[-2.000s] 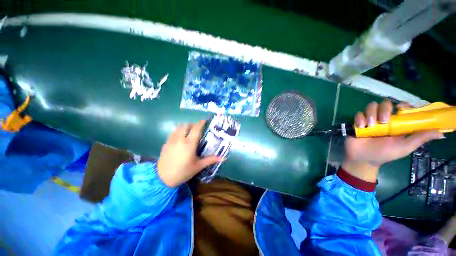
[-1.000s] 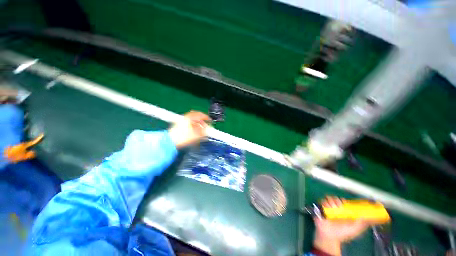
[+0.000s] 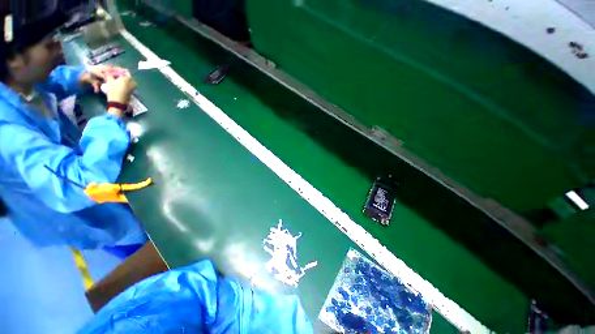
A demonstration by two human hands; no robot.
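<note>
The flat bag of dark-blue parts [image 3: 378,301] lies at the bottom, against the white rail. A pile of thin white slivers [image 3: 286,253] lies on the dark-green bench to its left. A dark phone unit [image 3: 380,201] lies on the green belt beyond the rail. My blue left sleeve crosses the bottom edge, but my left hand is out of the picture. My right hand and the yellow screwdriver are not in view.
A neighbouring worker in a blue smock [image 3: 39,153] works at the upper left with both hands [image 3: 114,85]. An orange tool [image 3: 114,190] is at the bench edge there. Another phone unit [image 3: 217,74] lies farther up the belt. The white rail [image 3: 261,156] runs diagonally.
The view has swung left along the bench. My left hand, last seen at the rail beside a dark unit, has left the picture. My right hand, the screwdriver and the round screw tray are also gone from view.
</note>
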